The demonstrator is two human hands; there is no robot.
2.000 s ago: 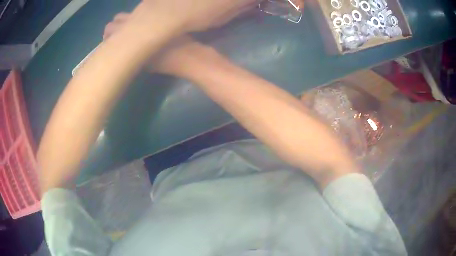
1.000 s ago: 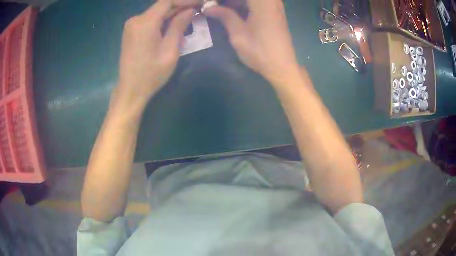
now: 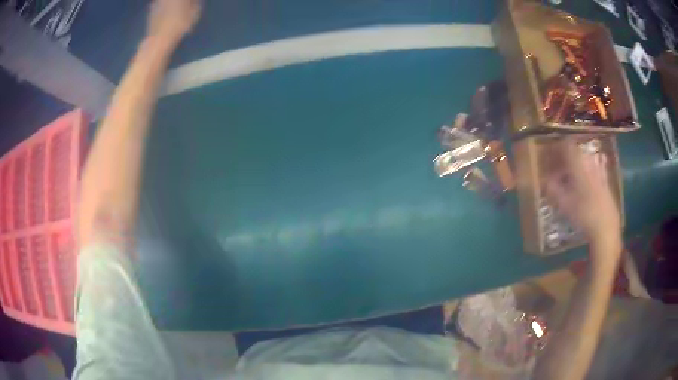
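My right hand (image 3: 583, 182) is in the ring box (image 3: 529, 200) at the right, blurred, over the white rings (image 3: 554, 226). Its fingers are not clear, and I cannot tell if it holds a ring. My left hand (image 3: 175, 16) reaches far forward at the upper left, past the pale strip. It is small and blurred at the top edge, and what it holds cannot be told. A loose pile of shiny metallic plates (image 3: 461, 158) lies on the green bench, left of the boxes.
The plate box (image 3: 517, 74) with copper-orange pieces stands beyond the ring box. The pink tray (image 3: 41, 223) is at the left. Pale frames (image 3: 667, 133) lie at the far right. A clear plastic bag (image 3: 491, 326) sits below the bench edge. A pale strip (image 3: 334, 48) crosses the far side.
My hands were together over a pale frame at the top centre and are now wide apart. The left has moved forward and left, the right into the ring box. The view has shifted.
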